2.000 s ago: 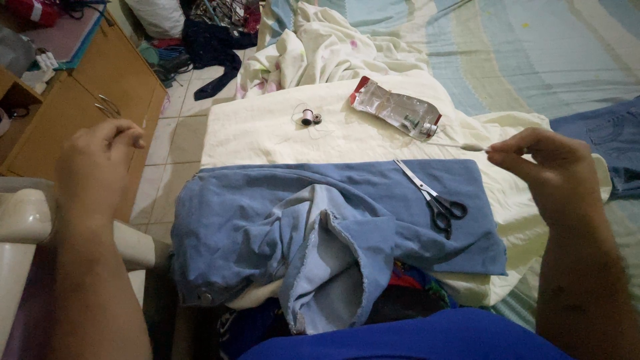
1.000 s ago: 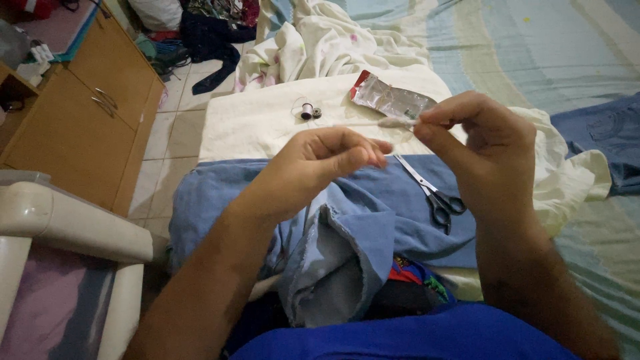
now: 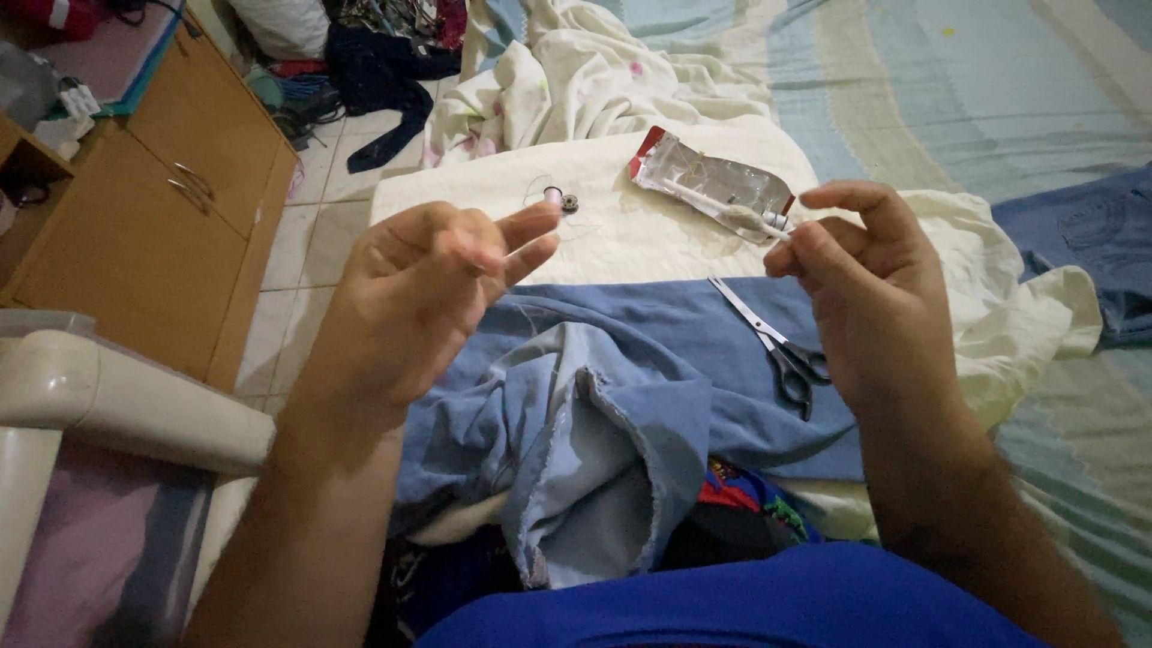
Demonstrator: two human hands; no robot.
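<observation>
My right hand (image 3: 868, 279) pinches a thin white stick (image 3: 720, 205) with a pale, thicker part near the fingertips. The stick lies over a clear and silver packet with a red end (image 3: 697, 171) in the view. My left hand (image 3: 423, 288) is raised on the left, its thumb and a finger close together and blurred; whether a thread is between them cannot be told. Beyond it, a small thread spool (image 3: 553, 196) and a dark metal bobbin (image 3: 569, 204) rest on cream cloth (image 3: 468, 189). Black-handled scissors (image 3: 765, 333) lie on blue denim (image 3: 756, 414), whose frayed opening faces me.
A white plastic chair arm (image 3: 162, 396) stands at the lower left, near a wooden cabinet (image 3: 144, 234). A striped bedsheet (image 3: 1017, 99) spreads at the right, with another denim piece (image 3: 1098, 243) on it. Dark clothing (image 3: 382, 90) lies on the tiled floor.
My left hand came in from the far left toward my right hand, then drew back left. My right hand moved inward from the right, still pinching the white stick.
</observation>
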